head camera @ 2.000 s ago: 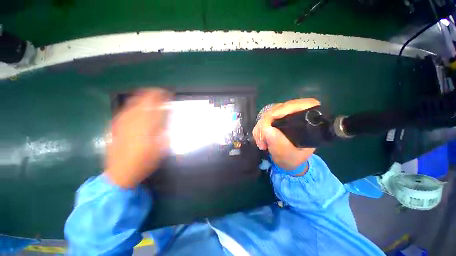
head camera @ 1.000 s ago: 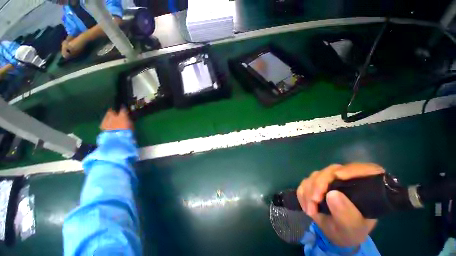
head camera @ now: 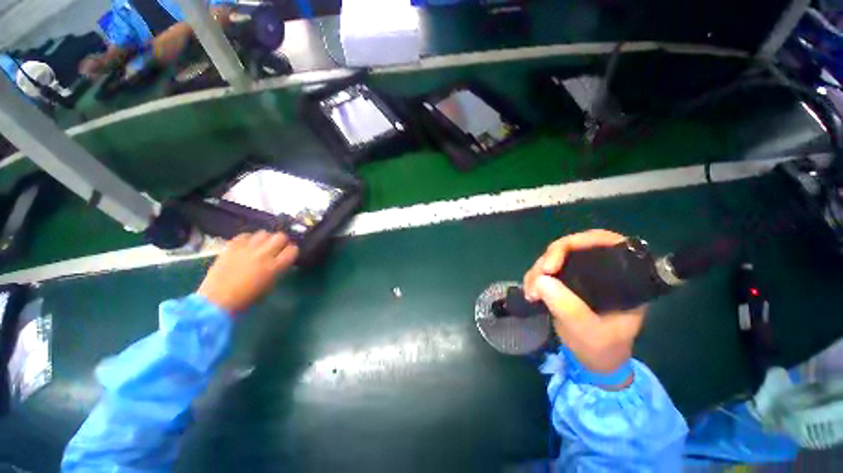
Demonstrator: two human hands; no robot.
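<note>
My left hand (head camera: 248, 270) holds the near edge of a black work tray (head camera: 344, 205); my fingertips are over its rim and my thumb is hidden. The tray lies slanted across the white rail, with an open tablet unit (head camera: 277, 194) in it, its bright white area facing up. My right hand (head camera: 592, 309) is closed around a thick black electric screwdriver (head camera: 605, 275), held level with its cable end to the right. Its tip is at the round silver-grey screw plate (head camera: 518, 334) on the bench; whether it touches cannot be told.
More trays with open units (head camera: 359, 118) lie on the green belt behind the chipped white rail (head camera: 481, 200). A grey post (head camera: 79, 157) stands at left. A shiny unit (head camera: 32, 356) lies at the left edge. A small black device (head camera: 753, 309) and a pale green fan (head camera: 809, 406) are at right.
My left hand has drawn a tray from the belt towards me and turned it over the rail. In the oldest frame a unit lay before me on the bench. My right hand keeps the screwdriver.
</note>
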